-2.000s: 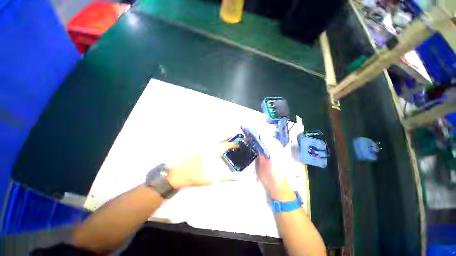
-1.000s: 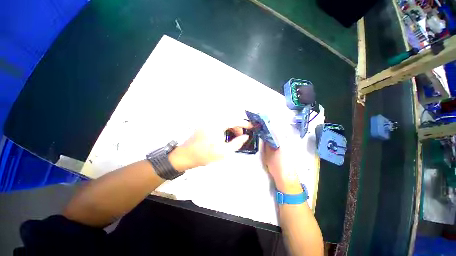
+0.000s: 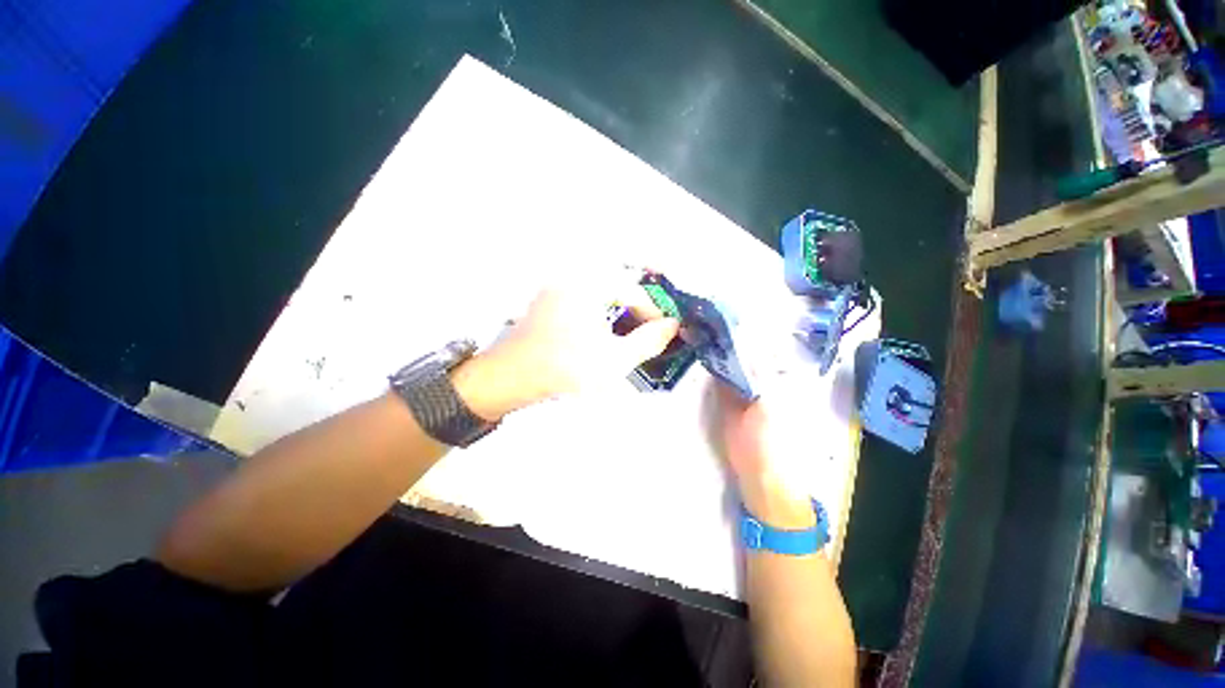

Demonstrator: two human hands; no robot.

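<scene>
My left hand (image 3: 571, 352) is on the housing (image 3: 658, 372), fingers and thumb at its open side, over the white work sheet (image 3: 403, 242). A green circuit board edge (image 3: 661, 298) shows at the housing's upper side. My right hand (image 3: 755, 437) holds the back cover (image 3: 719, 341), a blue-grey plate tilted beside the housing's right side. The fingertips of my right hand are partly hidden by the cover. Glare washes out parts of both hands.
An open unit (image 3: 821, 253) with board and dark block stands at the sheet's right edge. Another waiting unit (image 3: 897, 401) lies right of it. A closed unit (image 3: 1026, 304) is on the conveyor (image 3: 1008, 470), past the brown rail. A cream-painted frame (image 3: 1095, 212) crosses at right.
The cover now leans closer over the housing, and the green board edge has come into view. The housing has turned slightly. The closed unit has shifted up the view a little on the conveyor.
</scene>
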